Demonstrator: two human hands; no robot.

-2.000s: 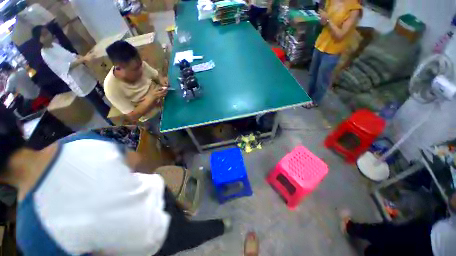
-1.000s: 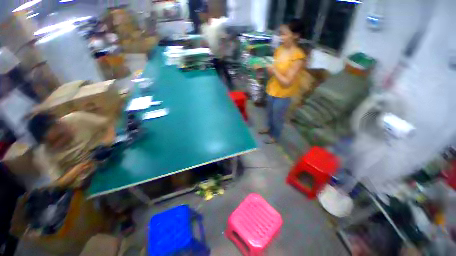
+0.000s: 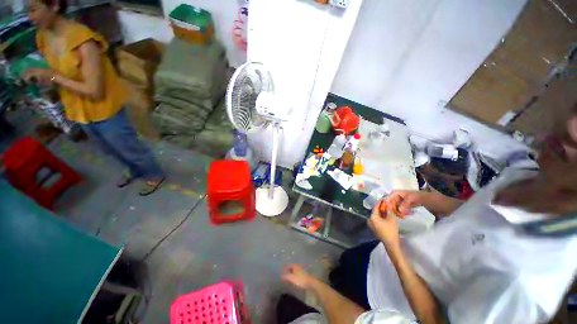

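A bare hand on a forearm reaches in from the bottom centre and appears to be my right hand. It is small and blurred, over the grey floor, with nothing visible in it; its finger pose is unclear. My left hand is out of the picture. A pink plastic stool is cut off by the bottom edge, left of my hand. A red stool stands beyond it, beside a white standing fan.
At right, a person in white holds something small and orange. A cluttered table stands by the wall. A person in yellow stands at upper left. A green worktable fills the lower left. A cable crosses the floor.
The view has swung right. The worktable and pink stool have shifted left, and the blue stool has left the picture. The seated person in white and my forearm have come into view.
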